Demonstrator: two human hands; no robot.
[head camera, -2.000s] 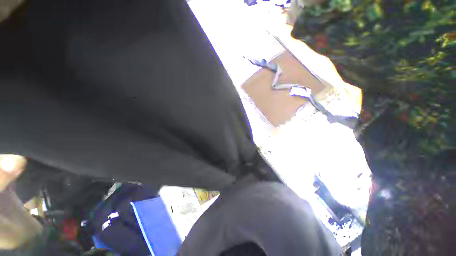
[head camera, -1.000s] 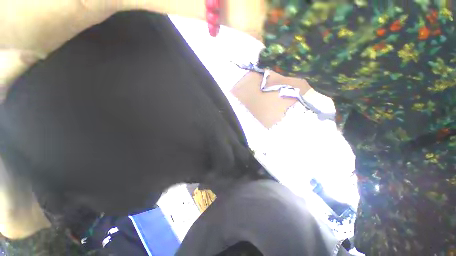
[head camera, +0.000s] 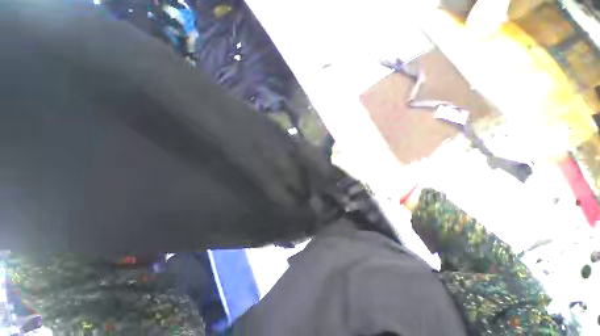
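Large limp dark grey-black cloth fills the left half of the view, close to the camera and blurred. It narrows to a bunched, creased part beside the white table's edge. More dark grey cloth bulges at the bottom centre. A floral dark green sleeve reaches the table edge at lower right. A tiny reddish patch at its end may be part of my right hand; its fingers and any hold cannot be made out. Another floral cloth area shows at lower left. My left hand is not visible.
A thin twisted dark strip with a small white patch lies across a brown board on the glaring table. A blue panel-like object is below the cloth. A yellow-orange shape and a red strip are at right.
The view has shifted. The large cloth has swung down and left, uncovering dark, tangled material at top left. The floral area has left the upper right and now shows low at both sides. The pale hand-like shape at left is gone.
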